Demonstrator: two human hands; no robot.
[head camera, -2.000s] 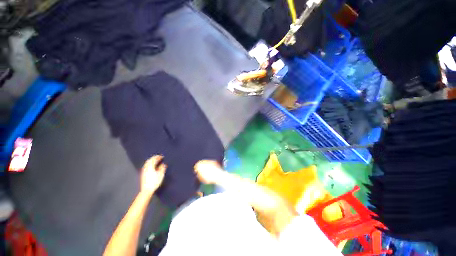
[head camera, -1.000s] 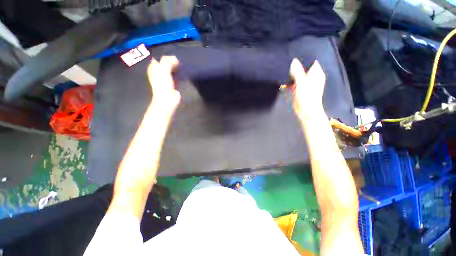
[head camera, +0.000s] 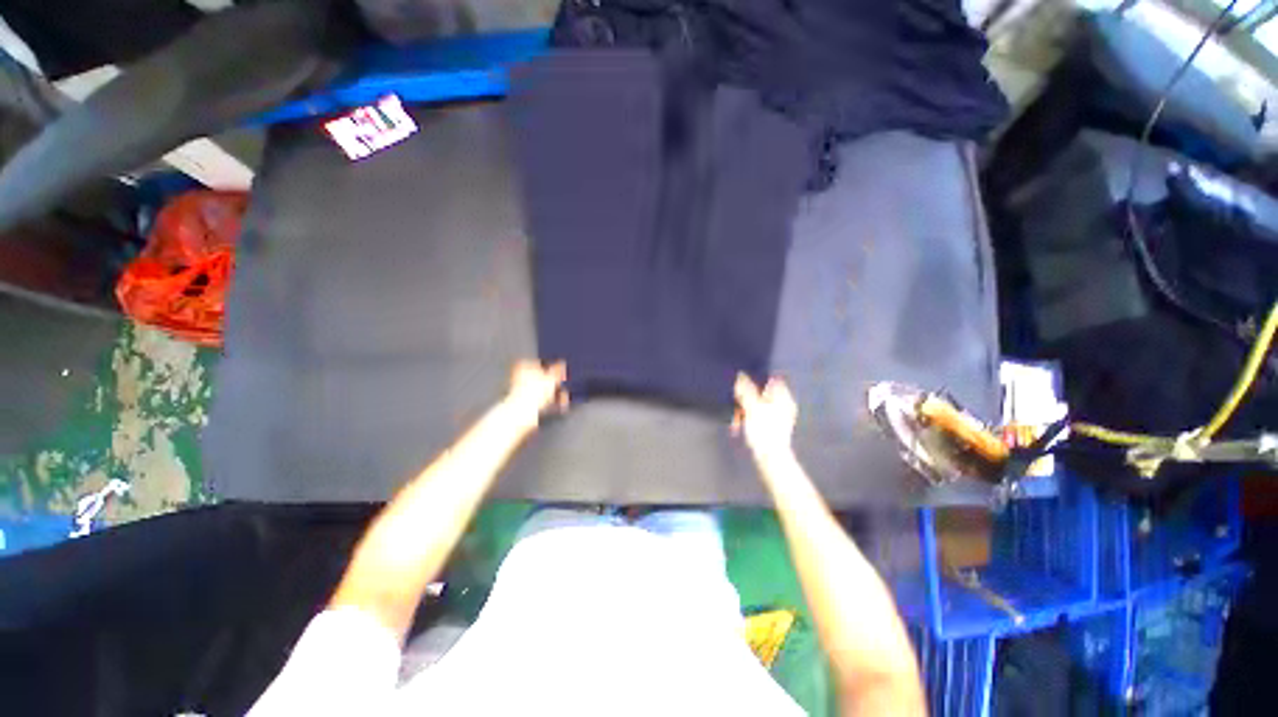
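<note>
Dark navy trousers (head camera: 652, 238) lie spread over the grey padded table (head camera: 379, 308), reaching from the far edge towards me. Their near edge is pinched at both corners. My left hand (head camera: 540, 388) grips the left corner. My right hand (head camera: 765, 412) grips the right corner. Both hands are bare and low over the table, slightly blurred. Whether the held edge is a waistband or a hem I cannot tell.
A steam iron (head camera: 953, 432) with a tan handle is parked at the table's right edge, beside a yellow hose (head camera: 1240, 378). A crumpled dark pile (head camera: 883, 63) is at the far edge. A printed card (head camera: 372, 128) is far left. Blue crates (head camera: 1023, 581) stand lower right.
The trousers were bunched and blurred between my raised hands; now they lie extended along the table. Both hands have come towards me and closer together. My head view has also shifted.
</note>
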